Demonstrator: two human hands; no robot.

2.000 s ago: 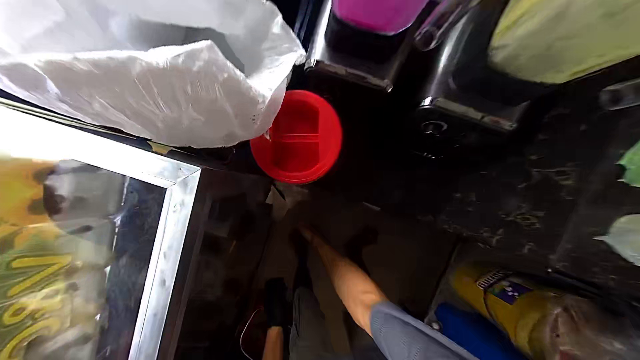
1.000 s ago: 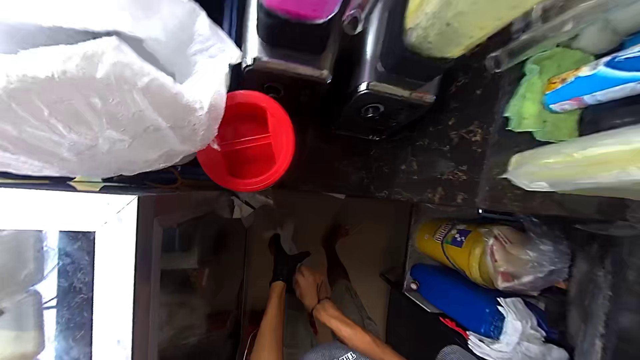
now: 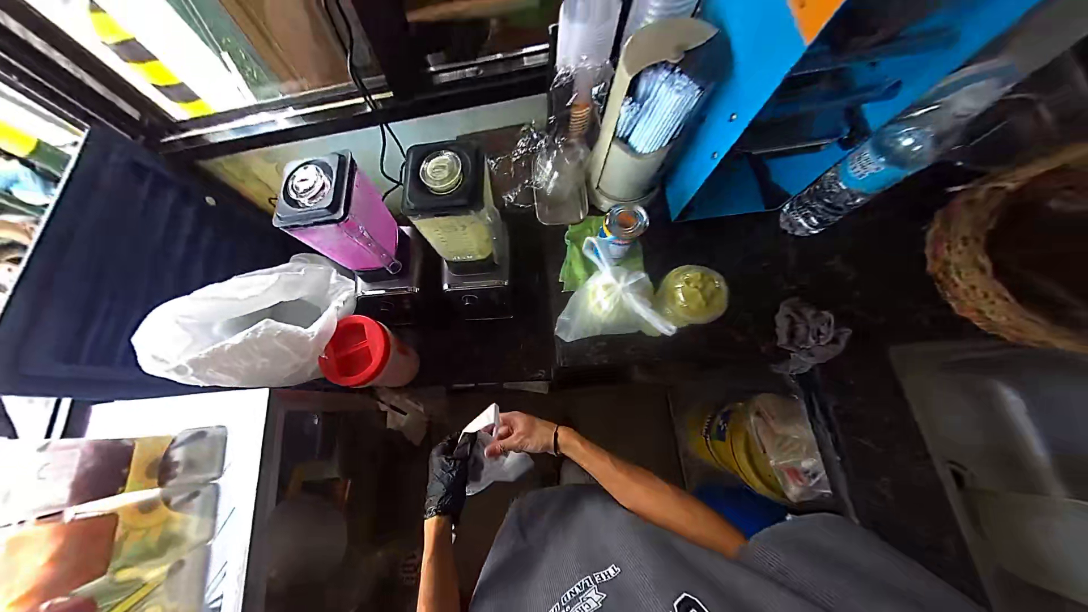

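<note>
My left hand (image 3: pixel 447 478), in a black glove, holds one side of a thin white plastic bag (image 3: pixel 500 470) low in front of my body. The bare fingers of my right hand (image 3: pixel 520 433), with a dark band at the wrist, pinch the bag's white upper part. Above them on the dark counter, a red-lidded container (image 3: pixel 355 350) stands beside a large white plastic bag (image 3: pixel 242 327). Two blenders, one with pink liquid (image 3: pixel 348 217) and one with pale green liquid (image 3: pixel 455 229), stand behind.
Right of the blenders are a tied plastic bag (image 3: pixel 608 297), an opened can (image 3: pixel 625 225), a green-filled container (image 3: pixel 692 294) and a crumpled cloth (image 3: pixel 809 333). A water bottle (image 3: pixel 867 174) lies near a blue shelf (image 3: pixel 731 110). Below the counter sits a yellow bucket (image 3: pixel 739 446); a display case (image 3: pixel 255 501) stands left.
Both hands have come up and together, with a thin white plastic bag now between them. The view has swung widely and takes in more of the counter.
</note>
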